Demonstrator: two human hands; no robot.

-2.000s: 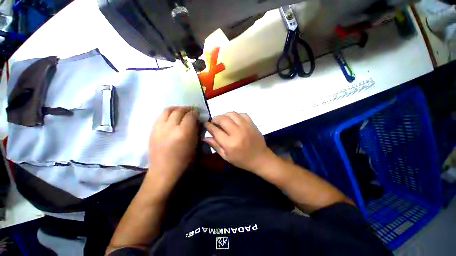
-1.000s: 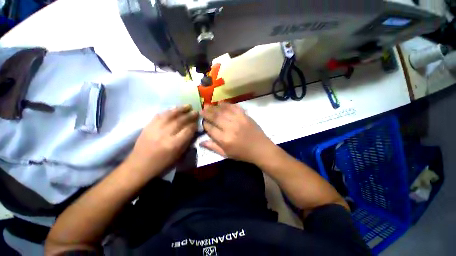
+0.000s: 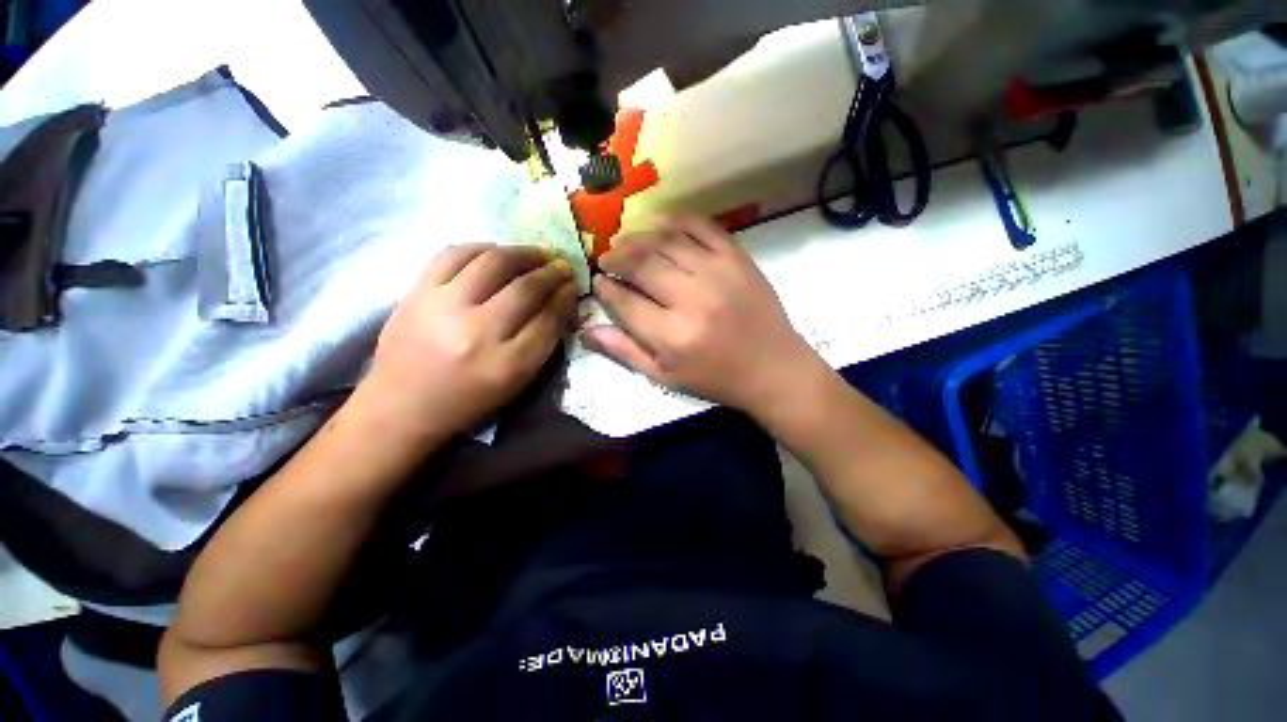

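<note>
The fabric panel (image 3: 339, 198) lies pale grey side up from the left edge to the needle area. It bears a dark brown piece (image 3: 45, 212) at the far left and a narrow pale pocket piece (image 3: 237, 243). My left hand (image 3: 480, 325) lies on the panel near its right edge, fingertips pinching the edge just below the presser foot (image 3: 548, 158). My right hand (image 3: 692, 310) grips the same seam edge from the right, its fingertips close to my left ones. The cloth layers between the fingers are mostly hidden. The sewing machine (image 3: 748, 43) stands above.
Orange-red tape strips (image 3: 604, 209) lie right of the needle. Black-handled scissors (image 3: 875, 155), a blue-green tool (image 3: 1008, 198) and a red-handled tool (image 3: 1044, 96) lie further right. A blue crate (image 3: 1115, 451) stands below the table at the right. Dark cloth hangs at the front edge.
The panel has shifted left and bunched into folds near my left forearm. Both hands have moved up, closer to the needle, still pinching the edge. The camera view has also shifted.
</note>
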